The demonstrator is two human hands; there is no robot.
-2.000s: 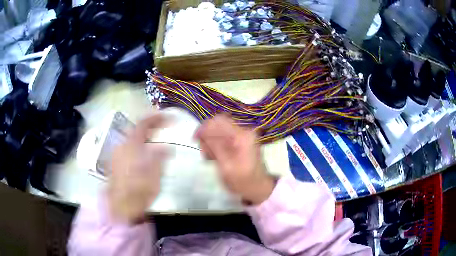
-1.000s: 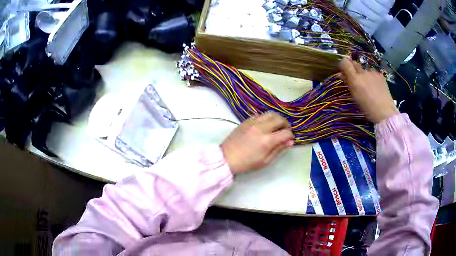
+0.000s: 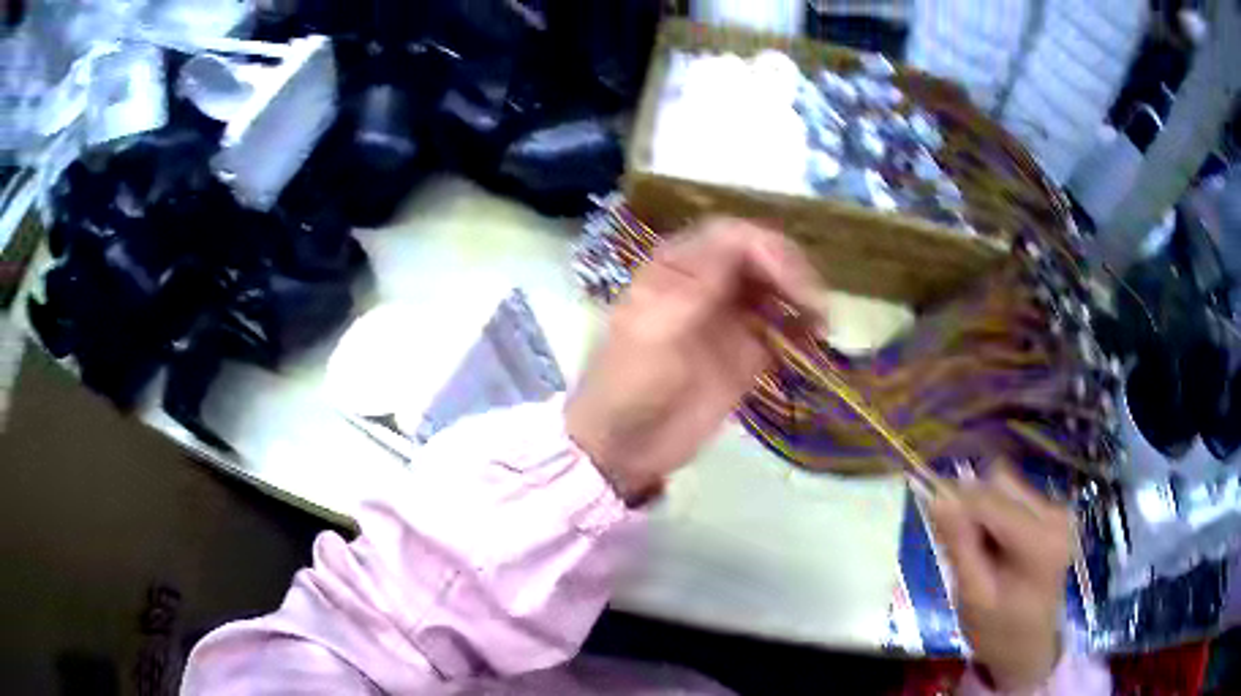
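Note:
My left hand [image 3: 694, 354] is raised over the middle of the bench, its fingers closed around the upper end of a few thin yellow and dark wire leads [image 3: 864, 408]. My right hand [image 3: 1004, 564] is at the lower right, closed on the other end of these leads, which are stretched between both hands. Both hands are blurred and the lead tips cannot be made out. The thick wire bundle [image 3: 953, 388] lies behind the hands. The white housing [image 3: 493, 364] lies on the worktop [image 3: 470, 245], partly hidden by my left sleeve.
A cardboard box [image 3: 803, 234] with white caps and silvery parts stands behind. Black cups [image 3: 245, 272] are heaped at left with a white housing [image 3: 279, 123] on them. Blue-and-white striped packaging [image 3: 925, 578] lies at right; part of a red crate [image 3: 1157, 669] shows below.
My hands have lifted thin leads from the bundle and pulled them taut. My right hand has moved down from the box corner; my left hand has risen. The view has shifted.

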